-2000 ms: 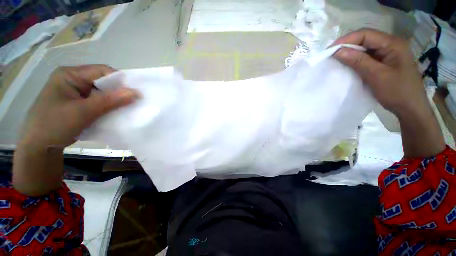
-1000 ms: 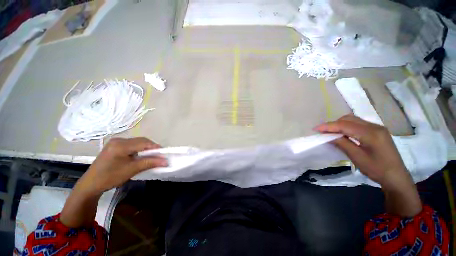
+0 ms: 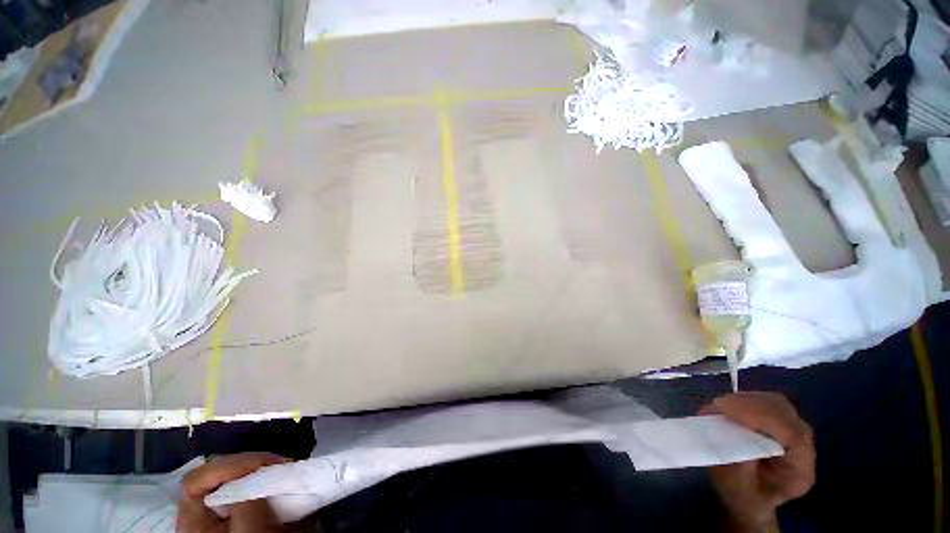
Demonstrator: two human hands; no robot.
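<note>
A white fabric panel (image 3: 448, 435) hangs stretched between my hands, below the table's front edge. My left hand (image 3: 238, 491) grips its left end, low in the frame. My right hand (image 3: 766, 453) grips its right end with thumb and fingers. A clear glue bottle (image 3: 723, 302) with a white label lies at the table's front edge, its thin tip pointing down toward my right hand; it looks apart from my grip. U-shaped white panels (image 3: 802, 302) lie at the right, beside the bottle.
A big bundle of white cords (image 3: 146, 292) lies left, with a small crumpled scrap (image 3: 248, 201) near it. A smaller cord bundle (image 3: 625, 109) lies at the back right. Yellow tape lines (image 3: 451, 198) mark the table. White sheets (image 3: 104, 502) are below the table edge, left.
Both hands have lowered the panel from over the table's front edge to below it. The view has shifted, and the glue bottle now shows fully beside my right hand.
</note>
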